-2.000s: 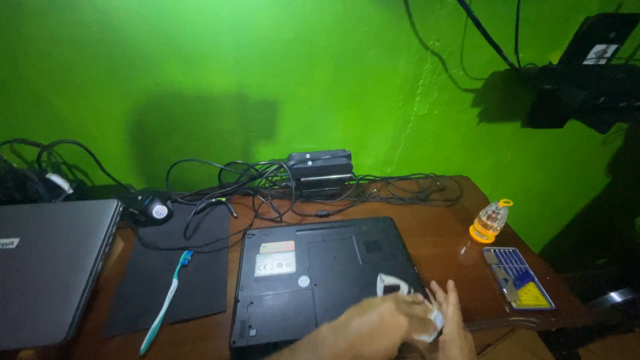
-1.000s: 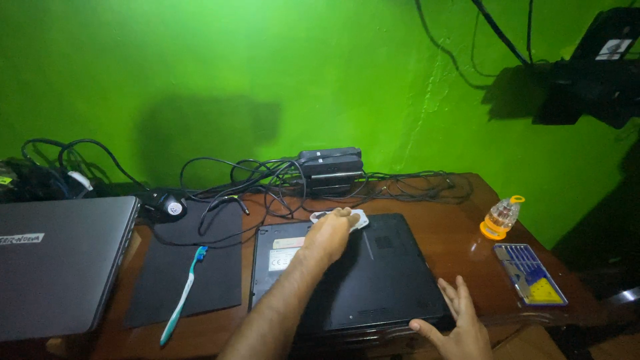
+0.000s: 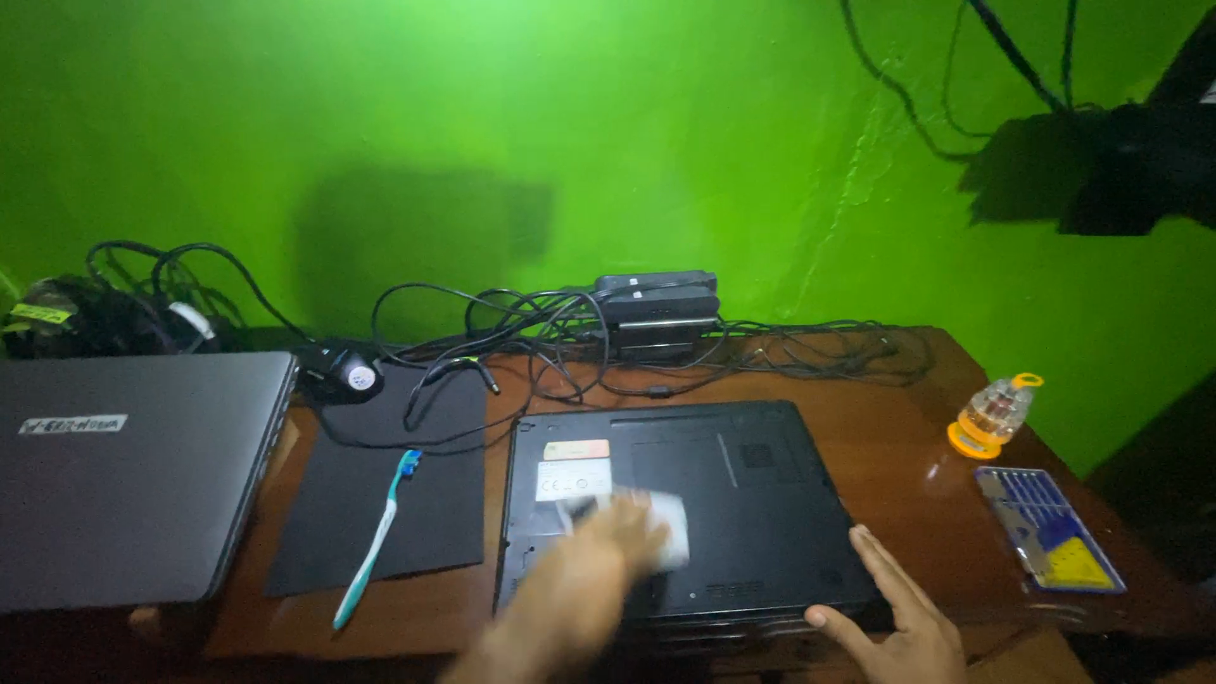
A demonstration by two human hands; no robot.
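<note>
A black laptop (image 3: 750,532) lies with its underside up on the brown wooden table, labels at its upper left. My left hand (image 3: 617,541), blurred by motion, holds a white cloth or wipe (image 3: 673,532) against the middle of the underside. At the laptop's front right corner, my right hand (image 3: 898,617) rests with thumb and fingers apart. Left of this laptop, a teal and white toothbrush (image 3: 380,537) lies on a dark flat sheet (image 3: 446,513).
A grey laptop (image 3: 142,494) sits at the left. Black cables (image 3: 560,332) and power adapters (image 3: 660,309) run along the green wall. At the right are a clear bottle-shaped container with orange parts (image 3: 993,418) and a small screwdriver set (image 3: 1050,532).
My left hand and the white cloth have come nearer from the laptop's far edge to its middle. My right hand has stayed by the front right corner since one second ago.
</note>
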